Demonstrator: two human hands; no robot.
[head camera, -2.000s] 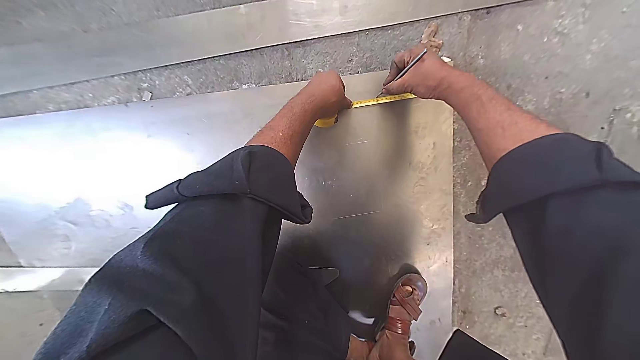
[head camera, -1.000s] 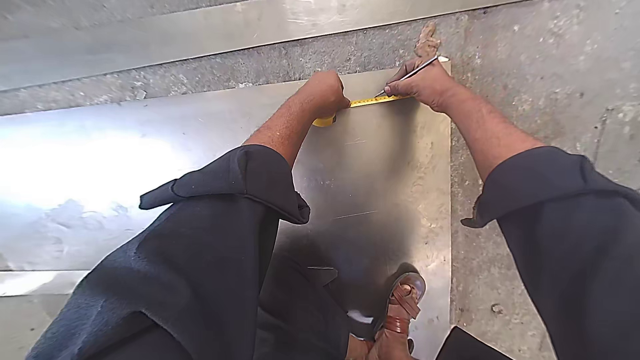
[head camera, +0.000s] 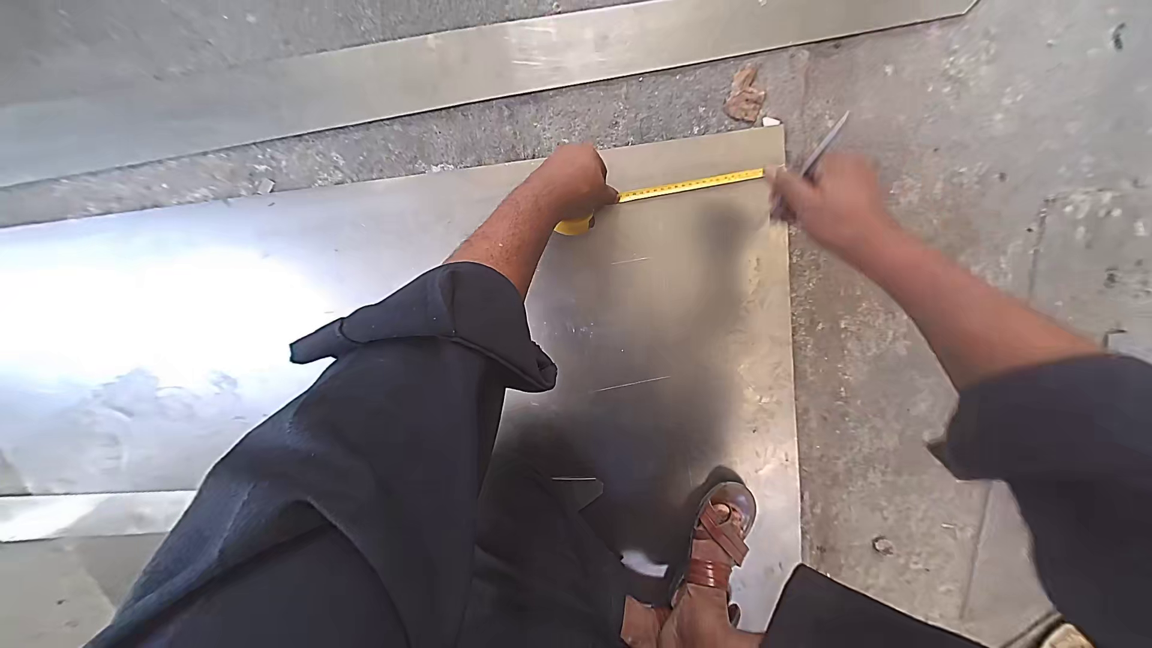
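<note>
A shiny sheet of metal lies flat on the concrete, with my sandaled foot on it near its right edge. My left hand grips a yellow tape measure near the sheet's far edge. The tape's yellow blade runs out rightward over the metal almost to the right edge. My right hand, blurred, is at that edge close to the blade's end and holds a slim pen-like marking tool pointing up and right. Whether its fingers touch the blade cannot be told.
Beyond the sheet, a long metal strip lies on the concrete floor. A brown scrap and a small white piece lie by the sheet's far right corner. Another pale strip shows at the lower left.
My right hand has moved right, from over the tape blade to the sheet's right edge, still holding the marking tool. My left hand stays on the tape measure in about the same place.
</note>
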